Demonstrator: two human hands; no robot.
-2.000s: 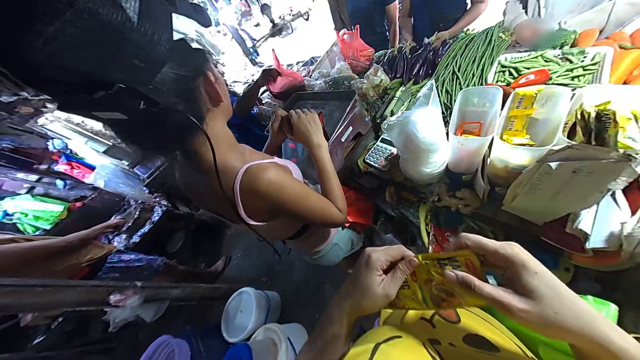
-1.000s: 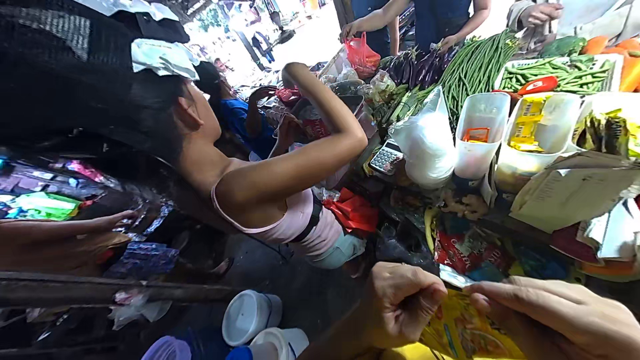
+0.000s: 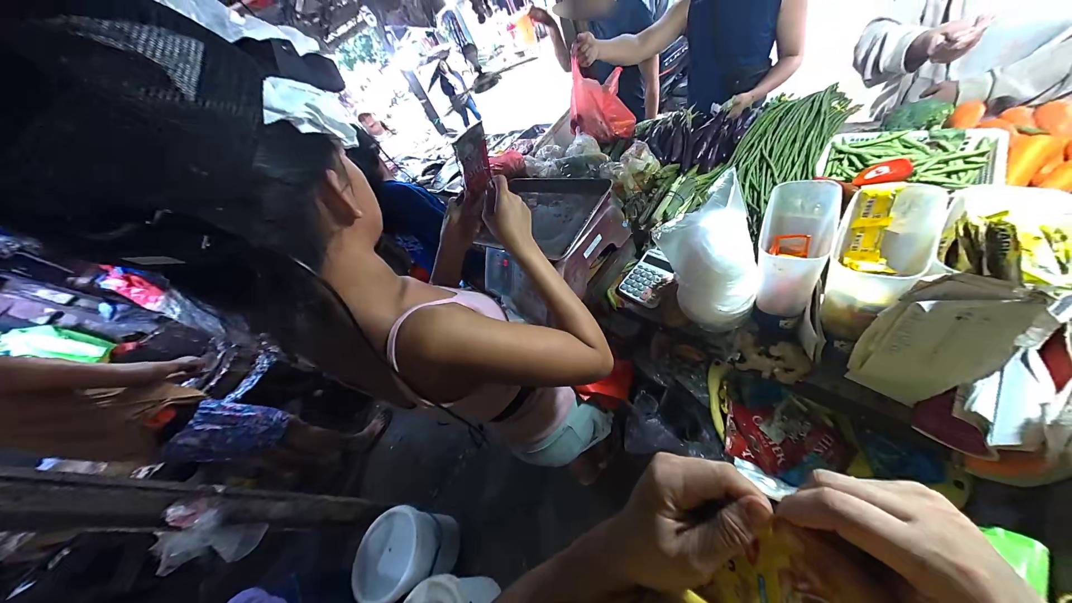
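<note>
At the bottom right, my left hand (image 3: 699, 523) and my right hand (image 3: 888, 536) pinch the top edge of a yellow printed plastic packet (image 3: 775, 565) between them. The silvery top edge of the packet shows between the fingertips, and its lower part is partly hidden by the hands and cut off by the frame. Just beyond my hands lies a red printed packet (image 3: 783, 435) among other plastic wrappers. A white plastic bag (image 3: 716, 260), filled and standing upright, is on the stall beside a calculator (image 3: 646, 278).
A person (image 3: 469, 335) in a pink top stands ahead, holding a red packet (image 3: 474, 159). Clear containers (image 3: 800, 251) with small packets, string beans (image 3: 783, 142), eggplants (image 3: 695, 142) and cardboard (image 3: 955, 335) are on the stall. White buckets (image 3: 394, 557) stand at the lower left. Other people are behind the stall.
My hands have moved from the packet's sides to its top edge. The person in pink has lifted an arm, then lowered it, and now holds up a red packet.
</note>
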